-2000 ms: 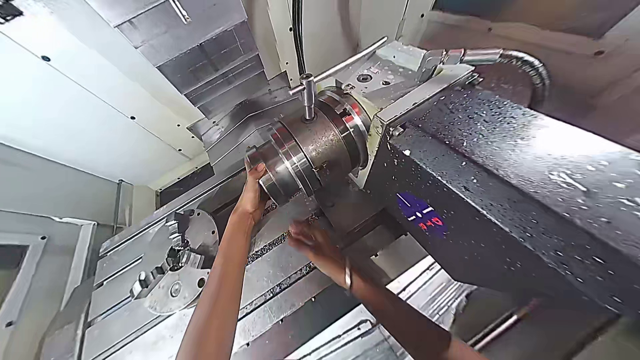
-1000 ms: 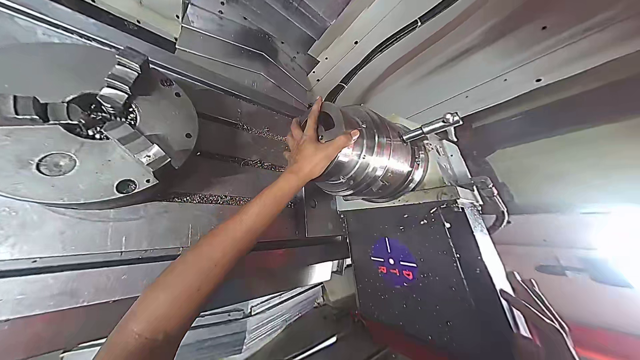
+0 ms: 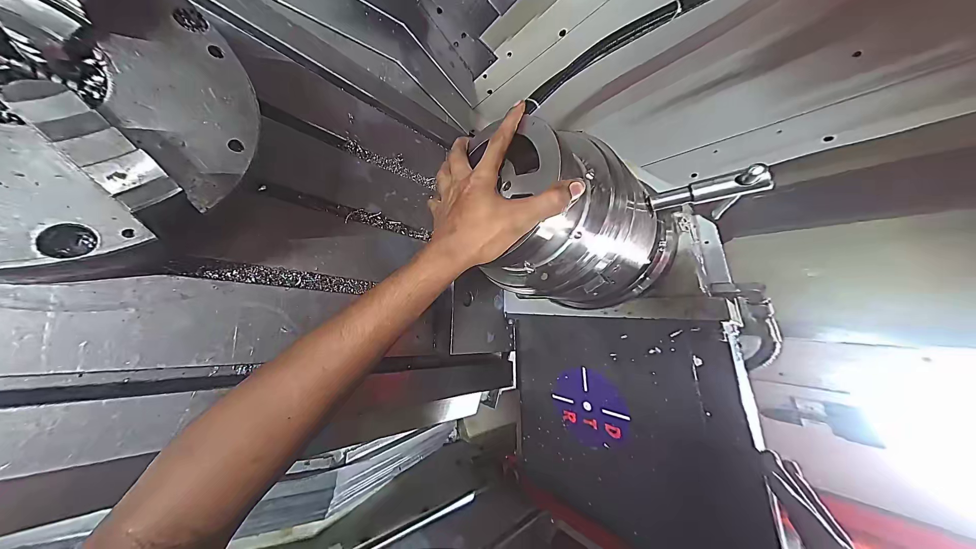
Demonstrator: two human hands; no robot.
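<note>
My left hand (image 3: 488, 198) is spread over the near end of a shiny, stepped cylindrical metal part (image 3: 595, 236). Its thumb presses on the rim at the right, one finger reaches across the slotted end face, and the other fingertips are partly hidden at the left edge. A bar-like metal handle (image 3: 717, 191) sticks out to the right from behind the cylinder. My right hand is not in view.
At upper left a large round jaw chuck (image 3: 183, 107) sits on a slotted machine table (image 3: 328, 252) with metal chips in its slots. Below the cylinder is a dark housing (image 3: 633, 480) with a round marking. A black hose (image 3: 602, 53) runs above.
The view has turned and moved closer. My right hand, near the cylinder two seconds ago, is out of view. My left hand has shifted from the cylinder's side to its end face.
</note>
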